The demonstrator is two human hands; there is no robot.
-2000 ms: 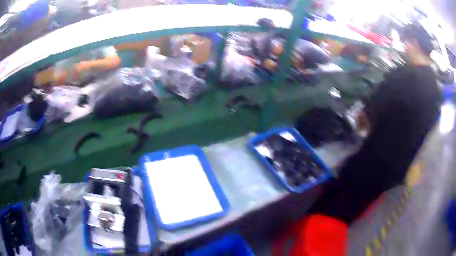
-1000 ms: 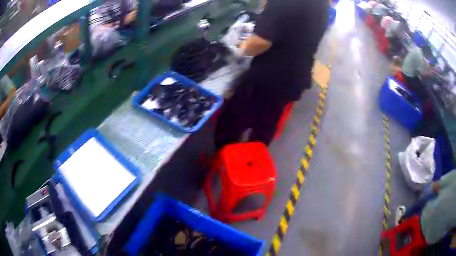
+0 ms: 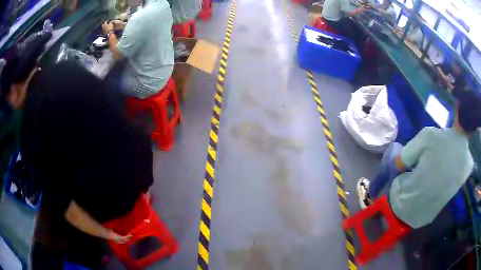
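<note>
Neither of my hands is in view. Nearest in front of me at the lower left is a red stool [image 3: 164, 244]. A person in black [image 3: 89, 142] bends over it, with one hand at its seat. Behind this person, a blue tray [image 3: 11, 185] with black plastic parts shows on the bench, partly hidden. A piece of a white-lined tray [image 3: 7, 257] is cut off by the lower left edge.
A grey aisle [image 3: 263, 158] runs ahead between yellow-black floor lines. Left: a seated person in light green [image 3: 150, 50] and an open carton [image 3: 203, 56]. Right: a blue tote [image 3: 328, 57], a white sack [image 3: 369, 120] and a person [image 3: 432, 174] on a red stool.
The view has swung right, from the bench and green belt to the aisle. The trays have shifted to the left edge. The person in black now bends over the stool, with a hand at it.
</note>
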